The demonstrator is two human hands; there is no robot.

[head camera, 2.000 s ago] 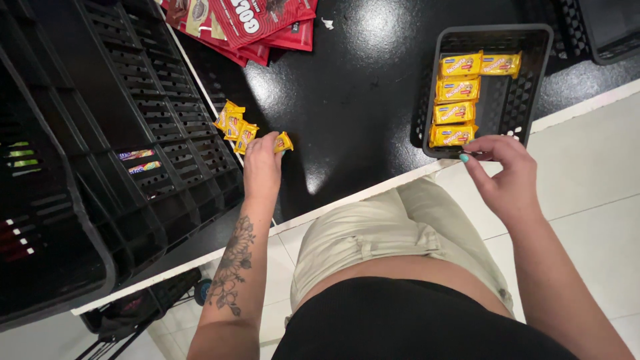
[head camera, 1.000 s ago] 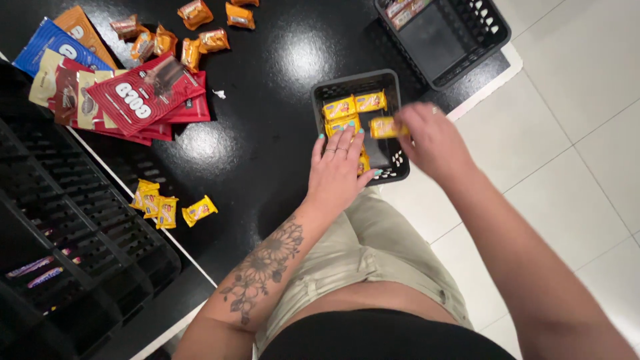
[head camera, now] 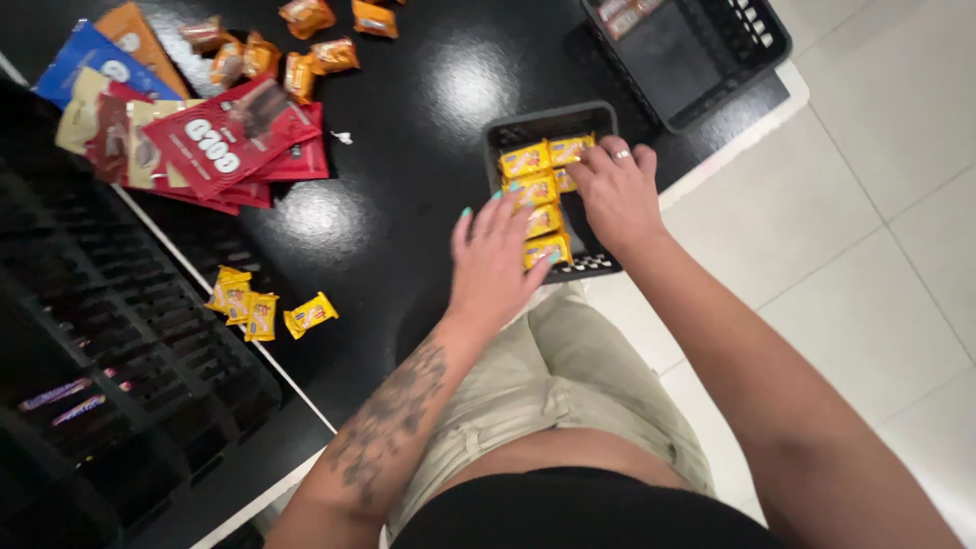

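A small black plastic basket holds several yellow-wrapped snacks, a column along its left side and a second column begun beside it. My left hand lies over the left column, its spread fingertips on the packets. At the second column, my right hand has its fingers on a yellow packet below the top one; whether it grips that packet cannot be told. Several more yellow packets lie at the counter's left edge, one of them a little apart.
Red, cream, blue and orange pouches are piled at the upper left, near orange-wrapped sweets. Another black basket with a few packets stands at the upper right. A large black crate with slatted sides borders the counter on the left.
My left hand has moved from the loose yellow packets to the basket. My right hand, holding a yellow packet above the basket's right side one second ago, is now down inside it. The view has shifted.
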